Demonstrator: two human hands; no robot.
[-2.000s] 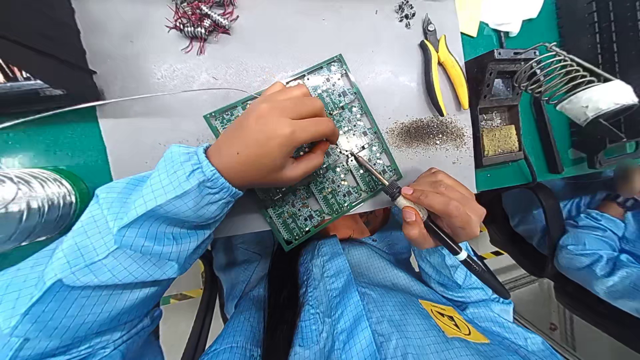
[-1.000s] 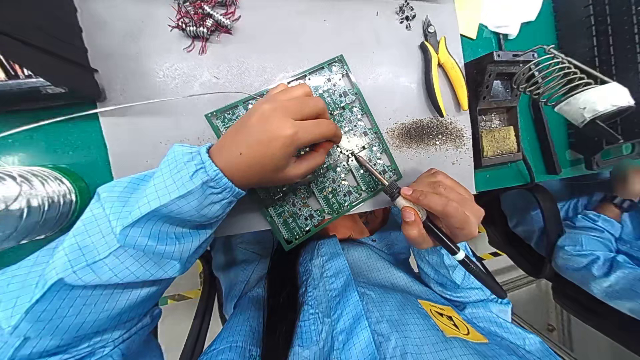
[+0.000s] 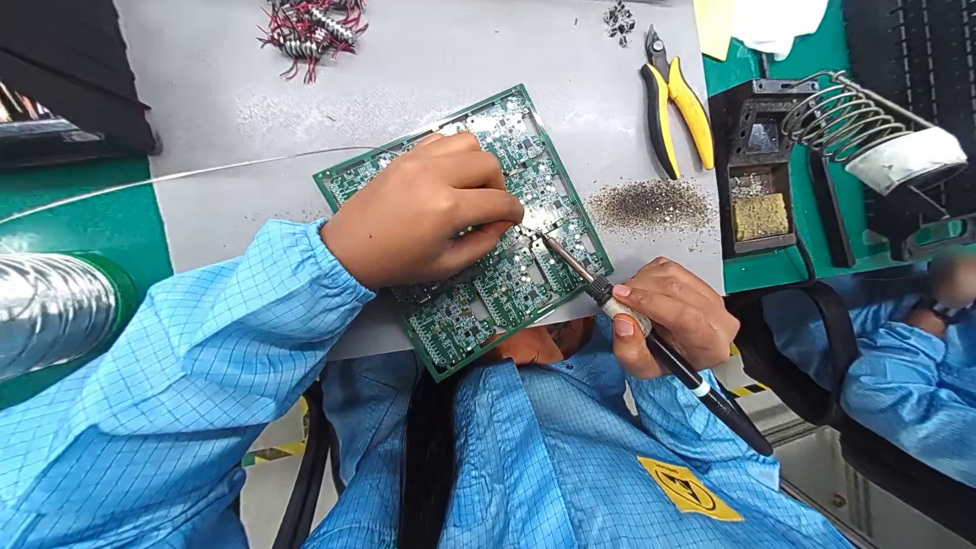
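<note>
A green circuit board panel (image 3: 507, 305) lies tilted on the grey mat, its near edge at my body. My left hand (image 3: 427, 213) rests over its middle, thumb and forefinger pinched near the iron's tip; solder wire (image 3: 229, 171) runs from the left to under this hand, and what the fingertips pinch is hidden. In my right hand (image 3: 671, 316) is a soldering iron (image 3: 686, 374), held like a pen. Its metal tip meets the board just right of my left fingertips. A large spool of solder wire (image 3: 53, 313) stands at the left edge.
Yellow-handled side cutters (image 3: 677, 114) lie beyond a scatter of dark granules (image 3: 652, 207). At right stand a cleaning sponge tray (image 3: 761, 217) and a coiled iron holder (image 3: 846, 126). Components with red leads (image 3: 313, 34) lie at the back. A co-worker's blue sleeve (image 3: 915, 381) shows far right.
</note>
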